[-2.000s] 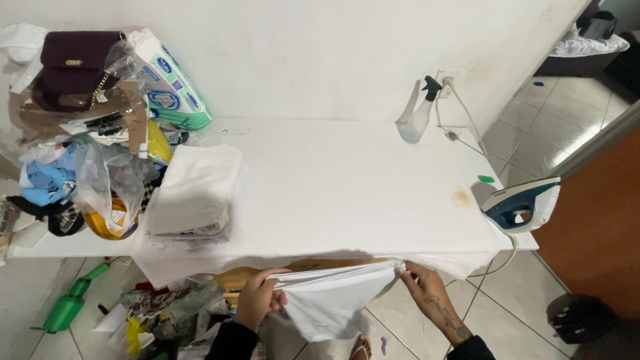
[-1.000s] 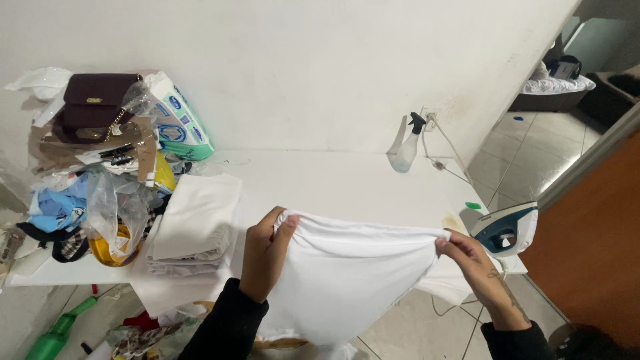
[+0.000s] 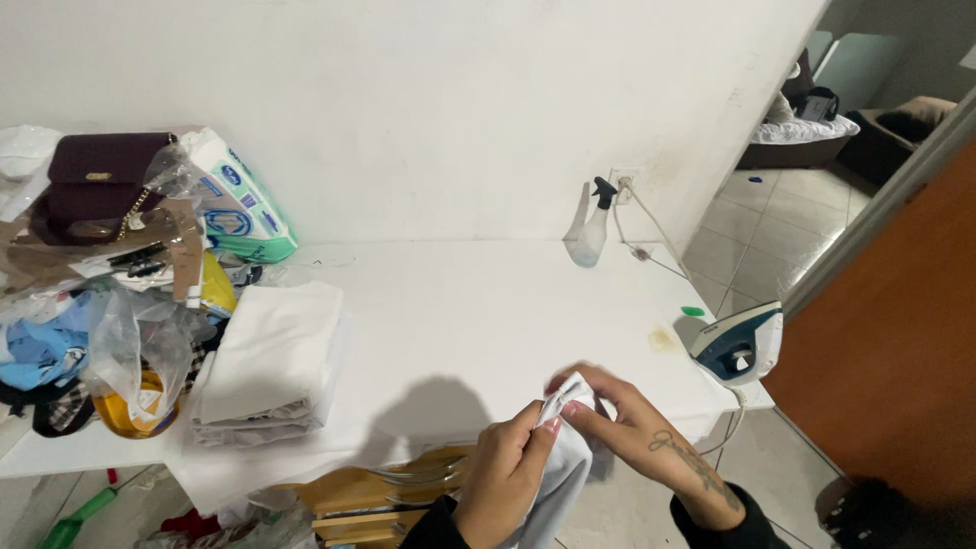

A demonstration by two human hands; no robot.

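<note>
My left hand [image 3: 509, 465] pinches the gathered edge of a white cloth [image 3: 560, 465] at the front edge of the table. My right hand [image 3: 621, 419] grips the same edge close beside it, slightly blurred. Below both hands the cloth hangs down past the table edge. On the table's left part lies a stack of folded white cloths [image 3: 271, 354]. A steam iron [image 3: 738, 343] rests at the right end, and a spray bottle [image 3: 592, 232] with a black trigger stands by the wall. White fabric covers the tabletop [image 3: 457, 320].
At the left end are piled a dark handbag [image 3: 107, 179], a green-and-white plastic package [image 3: 240, 202], plastic bags [image 3: 141, 335] and clothing. The iron's cord hangs off the right end. A power cable [image 3: 656, 221] runs from the wall outlet. Below the table is a wooden rack [image 3: 366, 496].
My hands were apart with the cloth's edge stretched between them; they have come together, and the cloth is gathered between them. It was spread wide one second ago.
</note>
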